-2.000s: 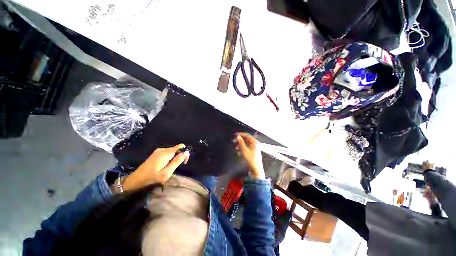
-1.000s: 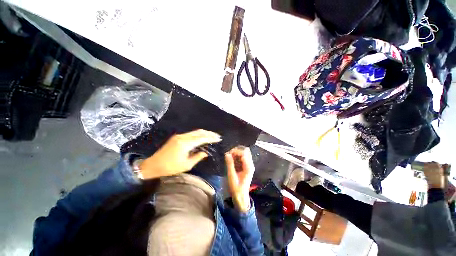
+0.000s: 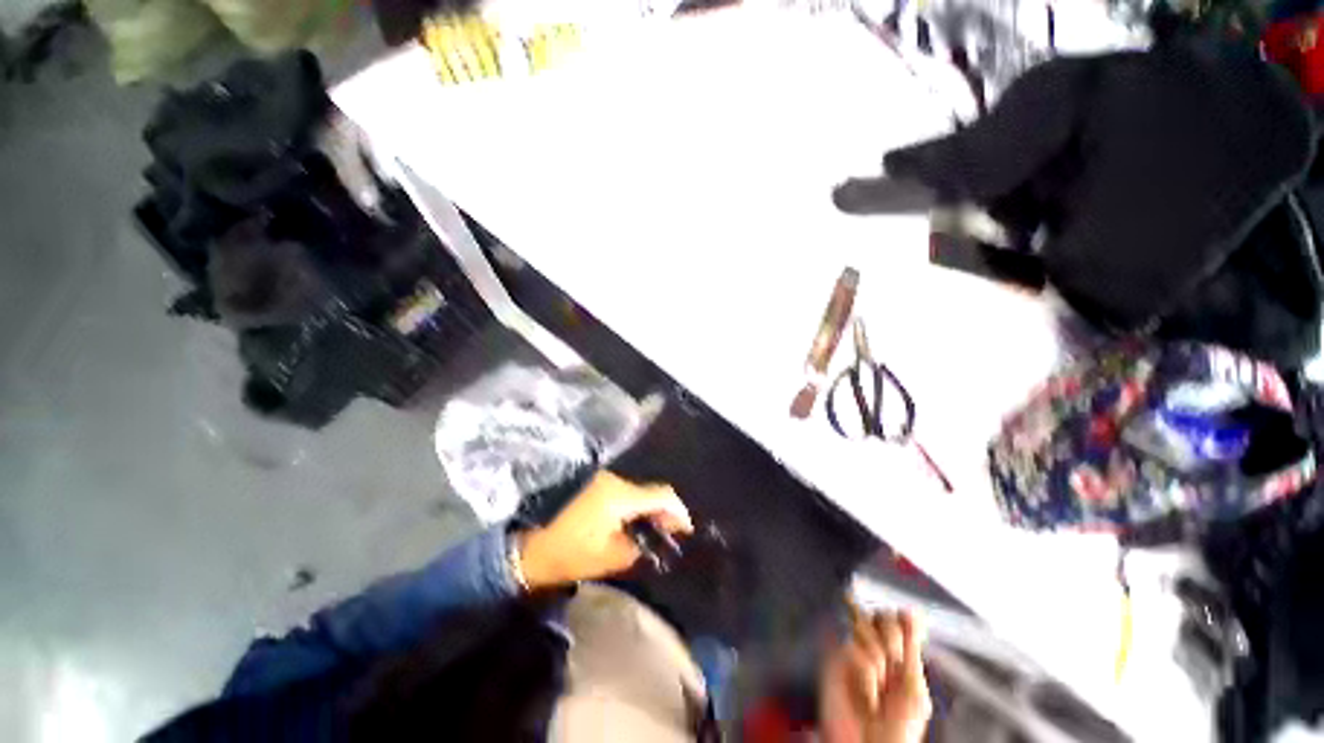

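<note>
Black cloth (image 3: 726, 472) lies over my lap and up to the table edge. My left hand (image 3: 603, 531) is closed on a bunched bit of the black cloth, with the trim on it too blurred to make out. My right hand (image 3: 877, 676) is held away to the right near the table edge, fingers curled and blurred; whether it holds a needle or thread cannot be seen. A crinkled clear plastic bag (image 3: 516, 440) is beyond my left hand.
On the white table (image 3: 654, 189) lie scissors (image 3: 871, 402), a worn brown strip (image 3: 828, 341), a thin red tool (image 3: 934, 466), a floral bag (image 3: 1089, 443) and a black garment pile (image 3: 1162, 174). Dark garments (image 3: 291, 247) are heaped at the left, over the floor.
The view has swung so things sit lower and further right, showing more floor and table. My right hand has moved from close beside my left hand out to the right.
</note>
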